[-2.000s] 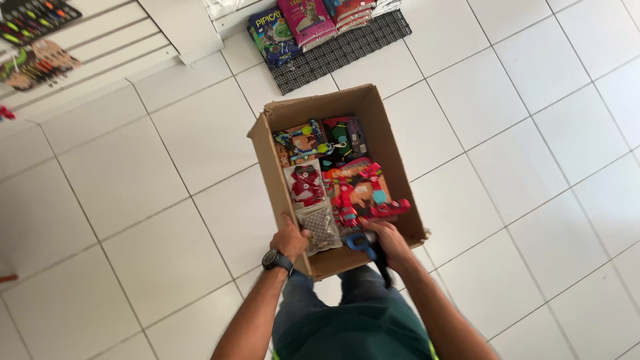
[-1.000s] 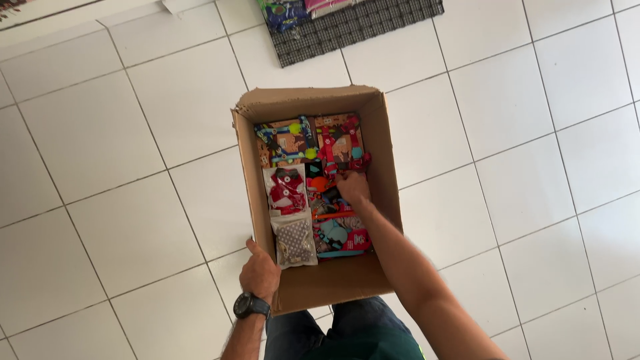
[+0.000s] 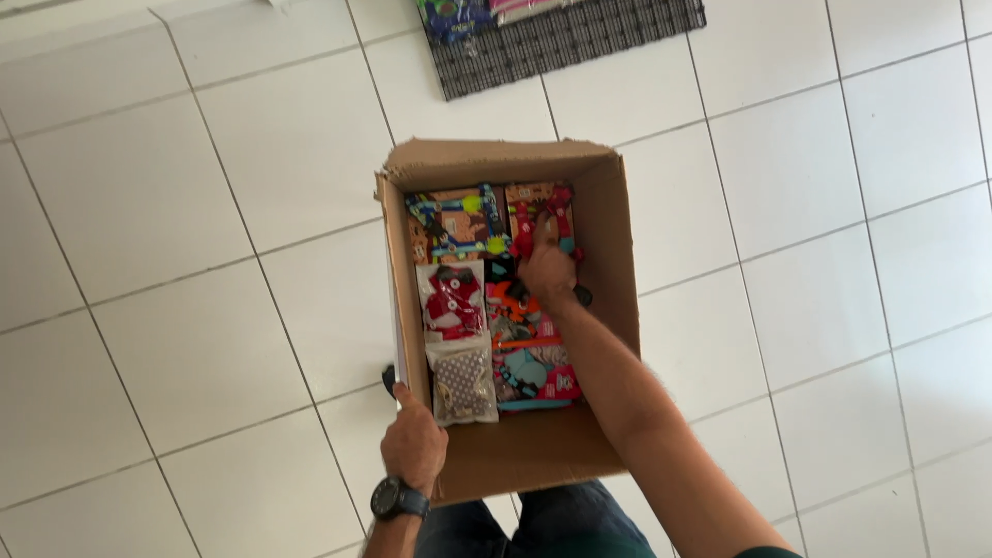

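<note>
A cardboard box (image 3: 535,465) holds several packaged items. My right hand (image 3: 549,271) reaches inside, its fingers on a red strap item on a printed card (image 3: 562,203) at the upper right; whether it grips it I cannot tell. My left hand (image 3: 415,440), with a watch on the wrist, rests at the box's lower left edge. Beside the red item lies a card with blue and green straps (image 3: 457,225). Below that are a clear bag of red pieces (image 3: 453,302) and a bag with a grey dotted item (image 3: 463,381). Orange and turquoise items (image 3: 527,372) lie right of these bags.
White floor tiles (image 3: 790,232) surround the box. Beyond it stands a black grid rack (image 3: 573,46) bearing colourful packages (image 3: 457,17). My legs in jeans (image 3: 573,519) are just below the box. A small black object (image 3: 390,380) shows at the box's left side.
My right hand has moved from the box's lower right to its upper right. The red strap item, lower two seconds ago, now lies at the upper right. The view has shifted.
</note>
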